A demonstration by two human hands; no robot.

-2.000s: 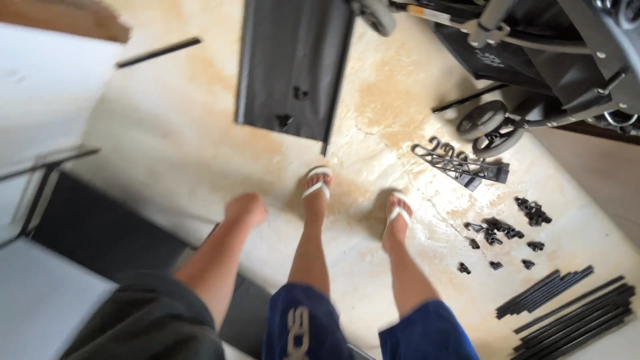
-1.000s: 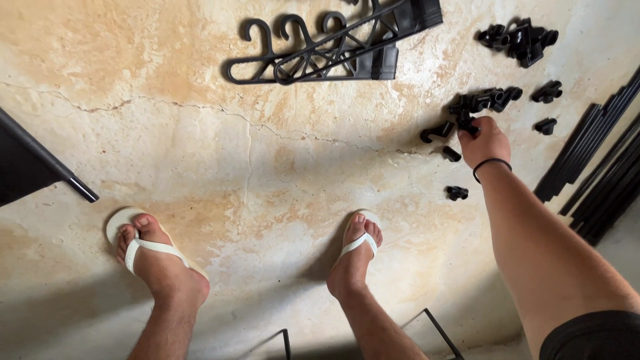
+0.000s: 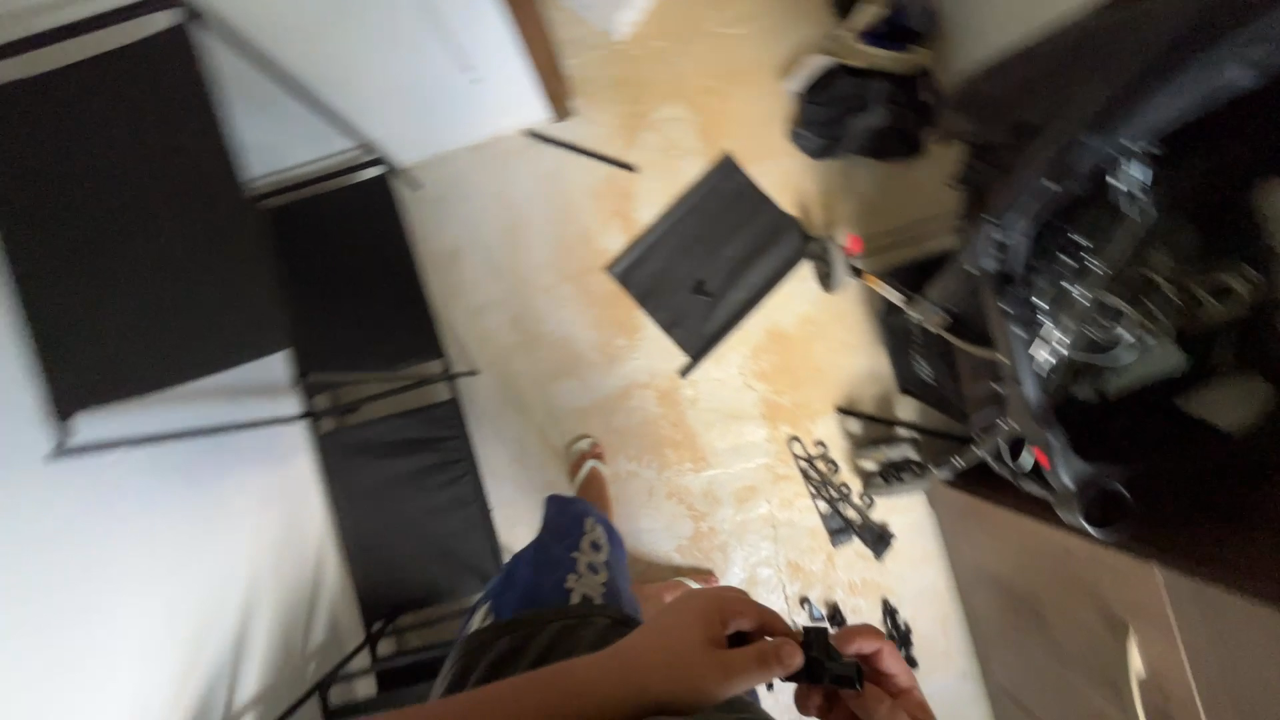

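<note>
Near the bottom of the view my left hand (image 3: 715, 645) and my right hand (image 3: 875, 680) are close together, both with fingers on a black plastic connector (image 3: 825, 660). Its stubby arms point in different directions. Behind them on the floor, partly hidden by my hands, lie more black connectors (image 3: 898, 632). Black hooked plastic parts (image 3: 835, 495) lie farther up the floor. A black fabric panel (image 3: 705, 255) lies beyond my foot, with a small dark piece on it.
On the left stands a rack of black tubes and fabric panels (image 3: 355, 270). A thin black rod (image 3: 580, 150) lies on the floor near a white panel (image 3: 390, 70). Dark wheeled equipment with metal parts (image 3: 1010, 450) fills the right side, blurred.
The right hand was down at the connectors on the floor one second ago; now both hands hold a connector up near my body. The view has swung widely toward the rack.
</note>
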